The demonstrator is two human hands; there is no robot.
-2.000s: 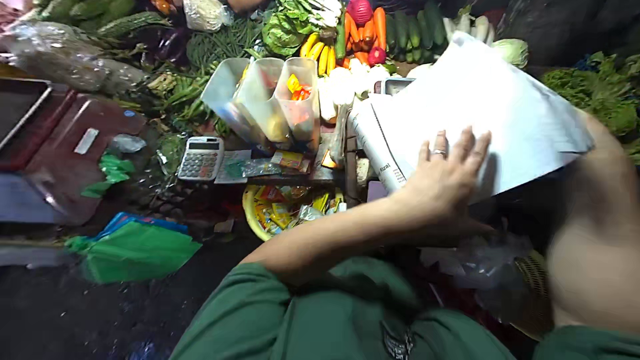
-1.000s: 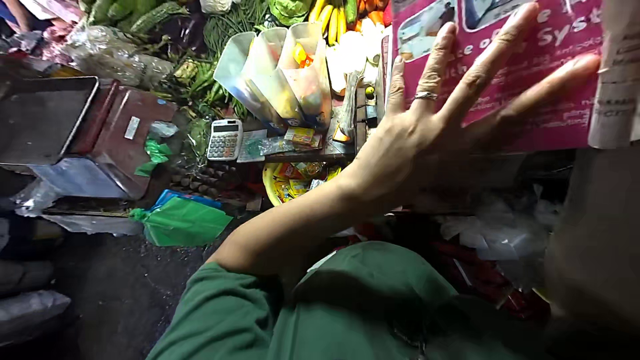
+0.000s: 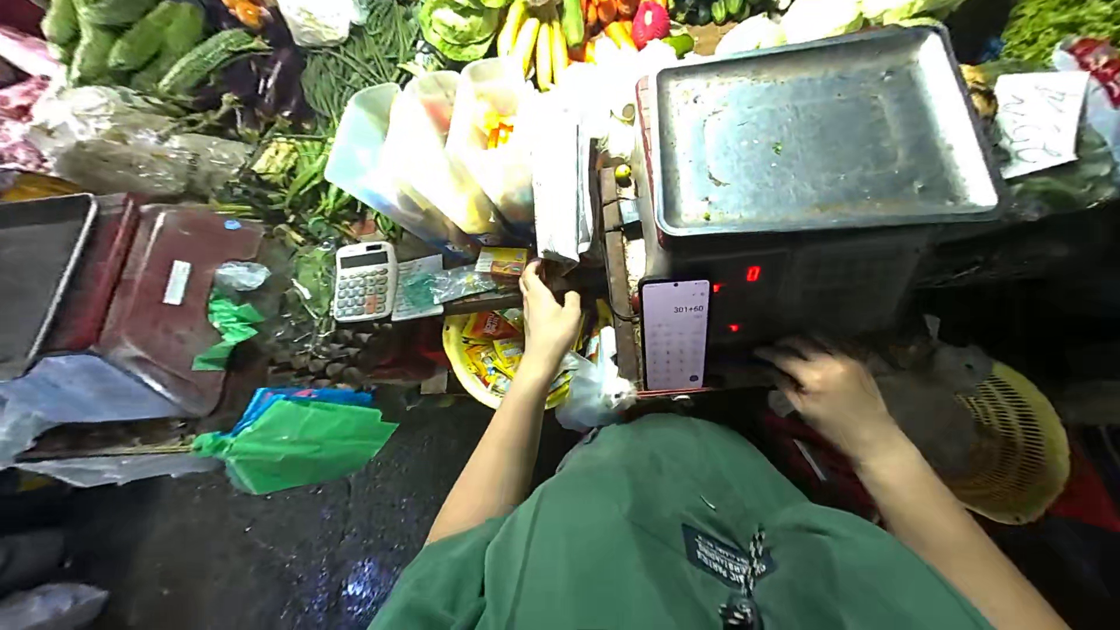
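My left hand (image 3: 549, 315) is at the lower end of a folded white paper bundle (image 3: 556, 184), which stands upright beside the translucent plastic bins (image 3: 420, 140); its fingertips touch the bundle's bottom edge, and whether they grip it is unclear. To the right, my right hand (image 3: 818, 385) reaches into shadow below the digital scale (image 3: 787, 289), its fingers partly hidden. A phone (image 3: 675, 334) showing a calculator leans upright against the scale's front. The metal tray (image 3: 822, 131) on the scale holds only small scraps.
A white calculator (image 3: 364, 282) and small packets lie left of my left hand. Beneath is a yellow basket of sachets (image 3: 455, 350). A yellow woven basket (image 3: 1032, 446) stands at right, a second scale (image 3: 166, 297) at left, green plastic bags (image 3: 306, 442) low left. Vegetables line the back.
The pink printed sheet that was under my left hand a second ago no longer covers the scale. My left hand has moved left and down to beside the bins. The scale tray and phone now show.
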